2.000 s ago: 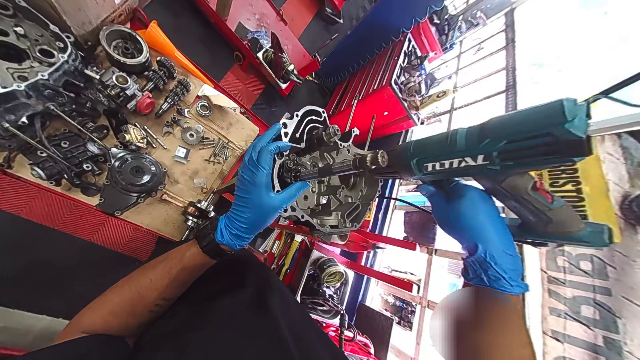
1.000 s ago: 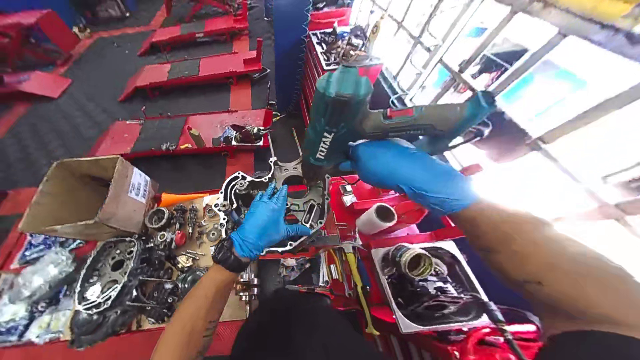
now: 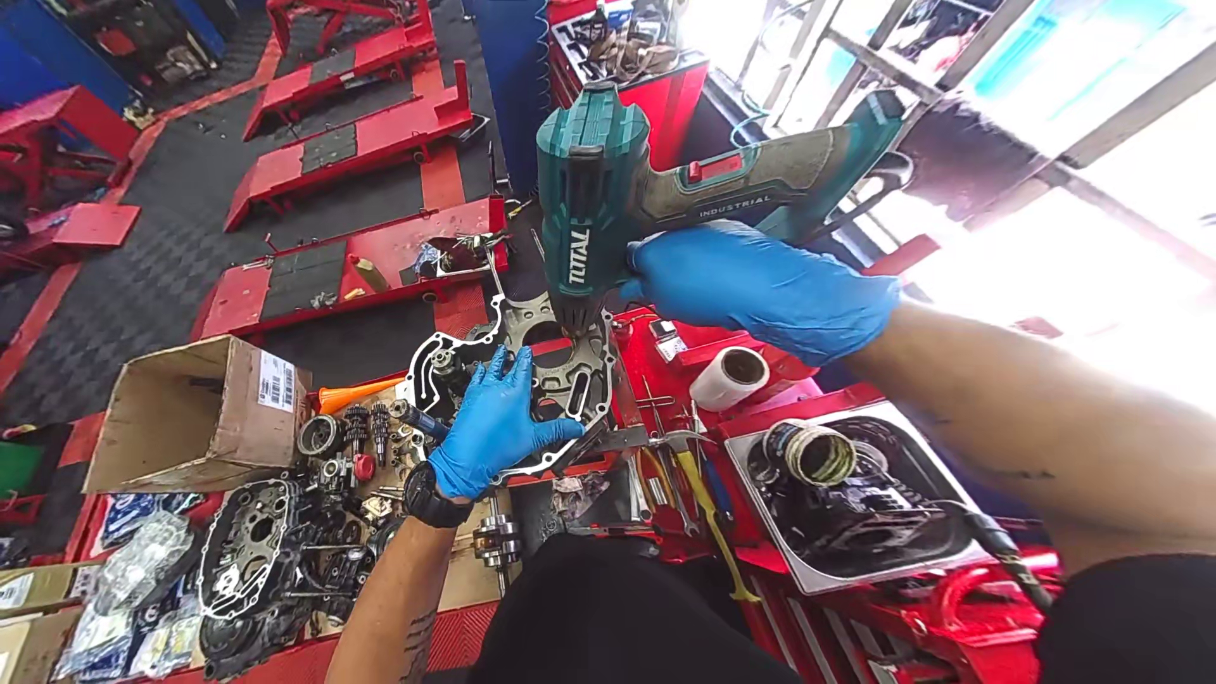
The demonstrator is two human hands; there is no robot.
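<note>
My right hand, in a blue glove, grips the handle of a teal Total heat gun. Its nozzle points down at the far side of an engine crankcase half, close to the round bore; whether they touch is not plain. My left hand, gloved too, lies on the left part of the crankcase with fingers spread, the thumb toward the lower right. Beside that hand a dark cylindrical tool or shaft sticks out to the left. The palm hides part of the casting.
Gear shafts, a crankshaft and another crankcase half lie at lower left by a cardboard box. Hand tools, a white roll and a metal tray are at right. Red lift ramps stand beyond.
The heat gun has swung from roughly level to nozzle-down over the crankcase. The crankcase, tilted up in my left hand two seconds ago, lies flatter. The view has turned strongly.
</note>
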